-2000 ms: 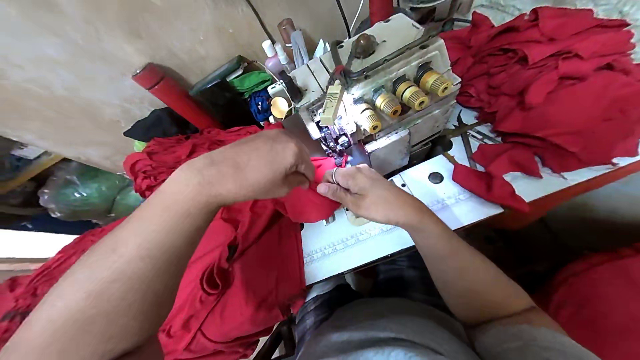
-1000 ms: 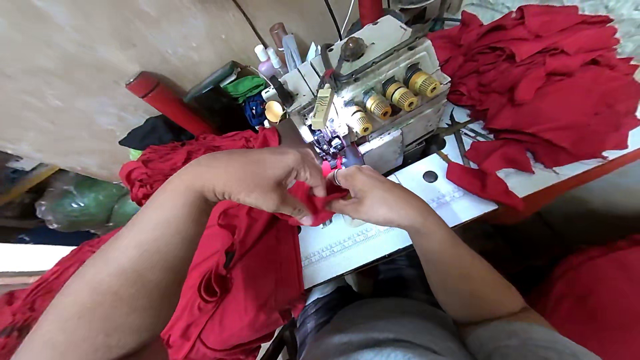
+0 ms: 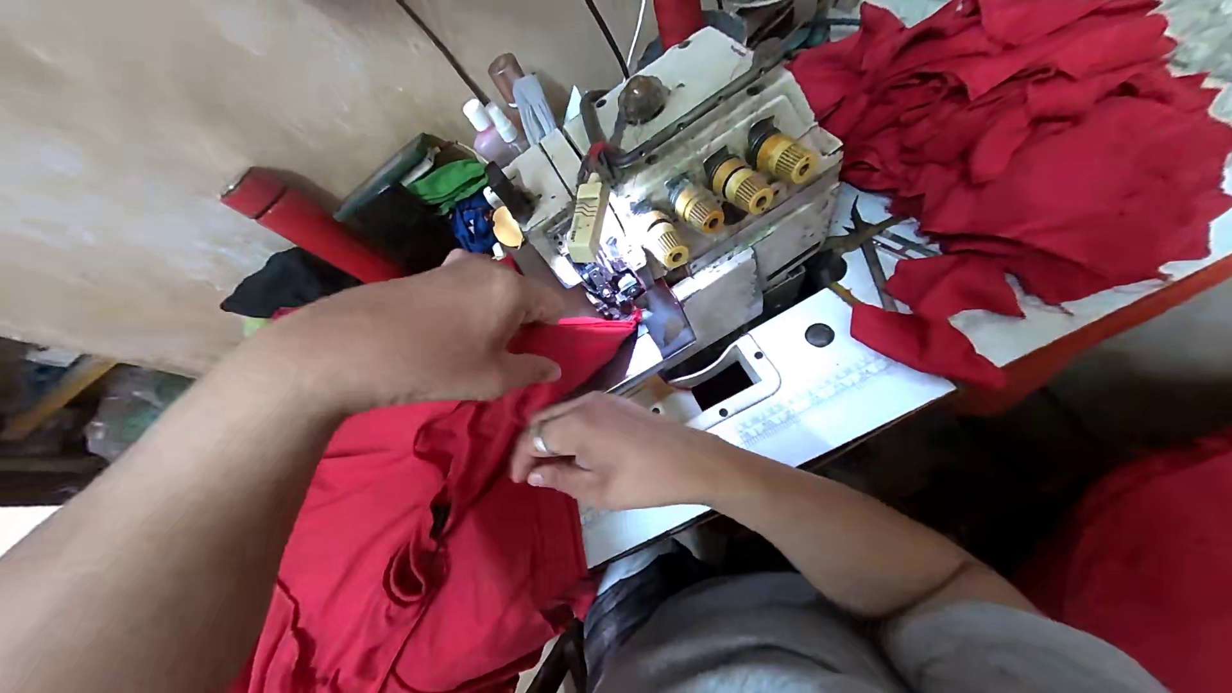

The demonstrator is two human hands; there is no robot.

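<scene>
An overlock sewing machine [image 3: 693,173] with several yellow tension dials stands at the centre, its lamp lit over the presser foot [image 3: 613,284]. Red knit fabric [image 3: 462,500] runs from beside the foot down over the table's near left edge. My left hand [image 3: 457,332] lies on the fabric left of the foot, thumb apart from the fingers; whether it grips any cloth is hidden. Below the foot, my right hand [image 3: 602,450], with a ring on one finger, has its curled fingertips at the fabric's edge. I cannot tell if cloth is pinched in them.
Cut red fabric pieces [image 3: 1039,164] are heaped on the right of the table. Scissors [image 3: 871,255] lie between them and the machine. A red cylinder [image 3: 308,226], small bottles [image 3: 489,130] and green cloth [image 3: 449,183] are behind on the left. A ruler scale [image 3: 818,395] marks the white machine table.
My right hand has moved down and left, away from the presser foot. The hands, close together at the foot before, are now farther apart, and a red fabric edge shows at the foot.
</scene>
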